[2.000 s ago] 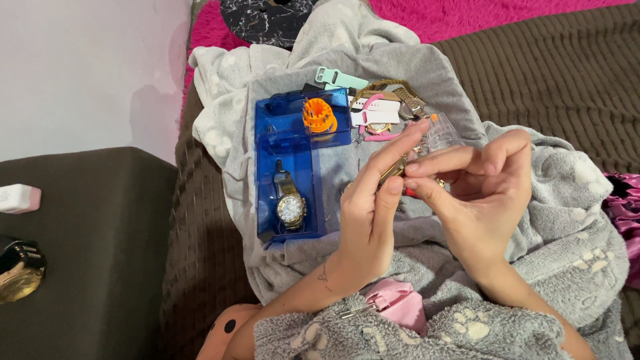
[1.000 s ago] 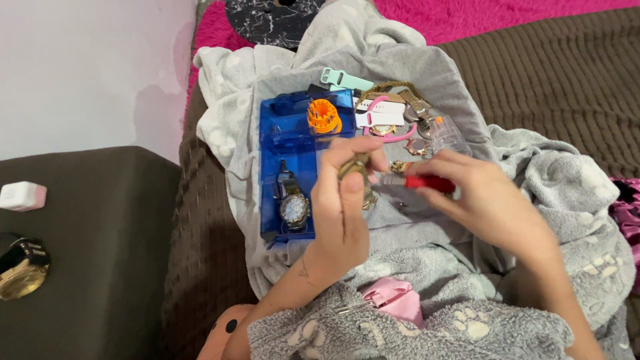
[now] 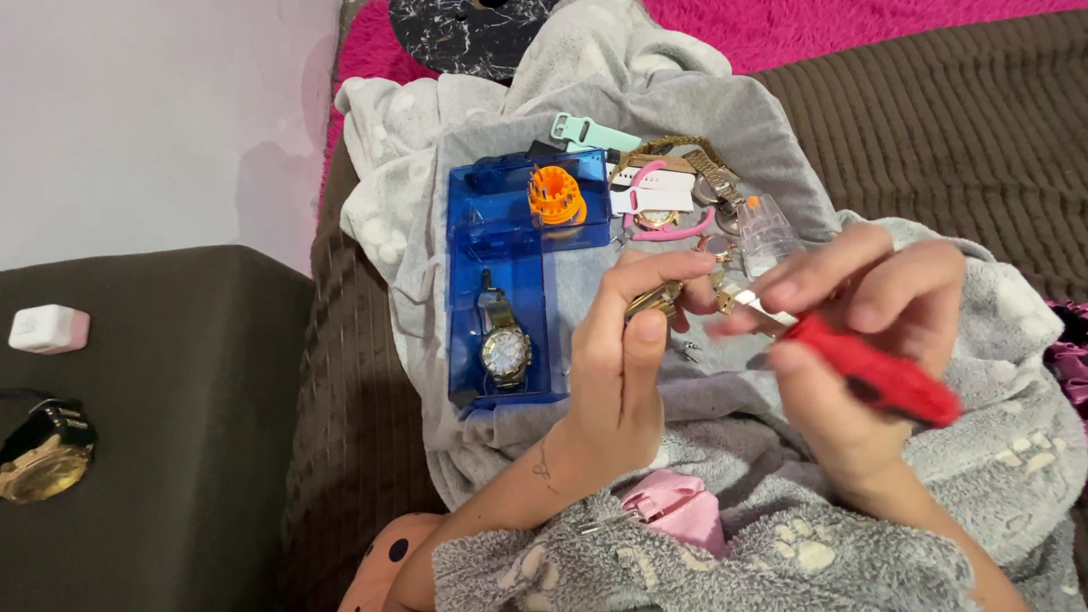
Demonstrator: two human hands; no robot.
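Note:
Between the thumb and fingers of my left hand (image 3: 625,365) is a gold-toned metal watch part (image 3: 654,299), probably a band. My right hand (image 3: 858,365) grips a red-handled tool (image 3: 884,370), blurred, its pale metal end pointing toward the left hand. Left of my hands, a watch with a metal band (image 3: 505,350) lies in a blue plastic tray (image 3: 501,255). An orange round bit holder (image 3: 557,197) stands in the tray's upper part. Beyond the hands lie pink-handled pliers (image 3: 680,234), white watch straps (image 3: 654,200), a mint strap (image 3: 595,134) and several metal-band watches (image 3: 714,178).
A clear plastic container (image 3: 765,229) is near my right fingers. Pink cloth (image 3: 680,510) lies on the grey fleece blanket (image 3: 799,552) near my forearms. At left, a dark surface (image 3: 170,382) holds a white and pink block (image 3: 49,329) and a gold and black watch (image 3: 47,459).
One second ago the red-handled tool was close against my left hand; it has since moved right and tilted. Two seconds ago both hands' fingertips met at the gold-toned part.

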